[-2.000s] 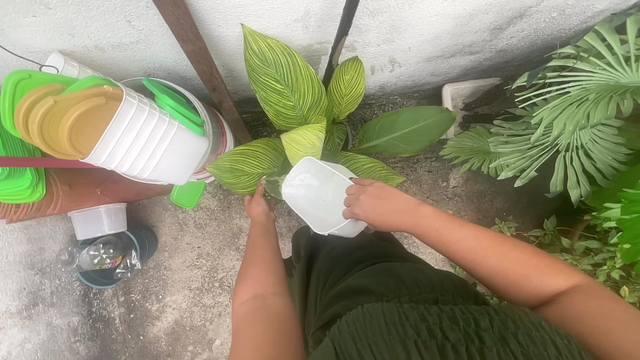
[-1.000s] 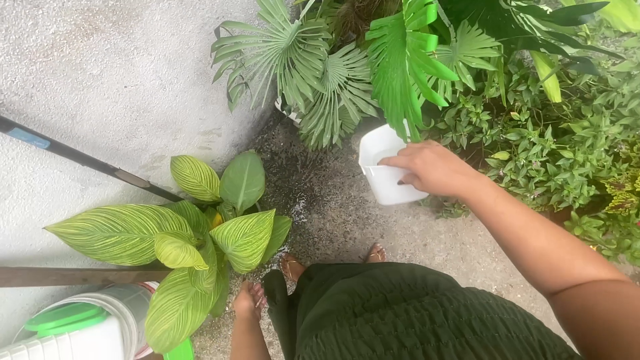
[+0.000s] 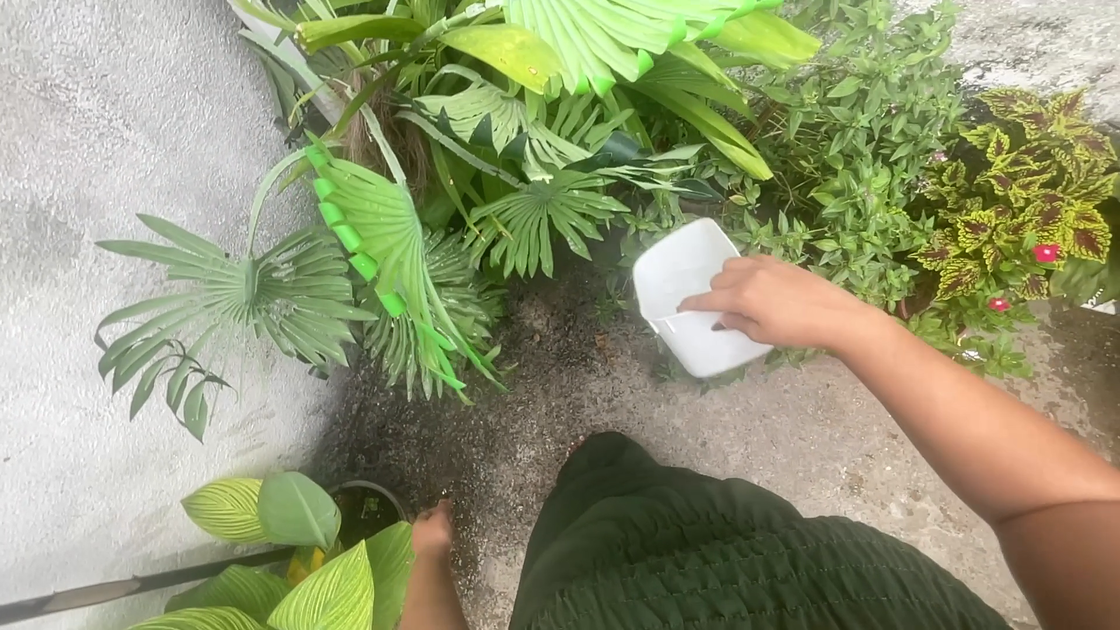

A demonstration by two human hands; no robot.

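Observation:
My right hand grips the rim of a white plastic container, which is tilted so its pale inside shows. It hangs above the concrete at the edge of the green plants. Low in the view, my left hand is beside a potted plant with striped leaves; its fingers are partly hidden and nothing can be made out in them. The dark rim of the plant's pot shows just left of that hand.
Fan-leaved palms spread along the white wall. Leafy bushes and a yellow-and-maroon coleus with small pink flowers line the far side. A dark pole leans at lower left. The concrete is partly wet.
The view has swung far to the right. The container, earlier near the striped plant, is now by the bushes in my right hand. My left hand stays near the striped plant.

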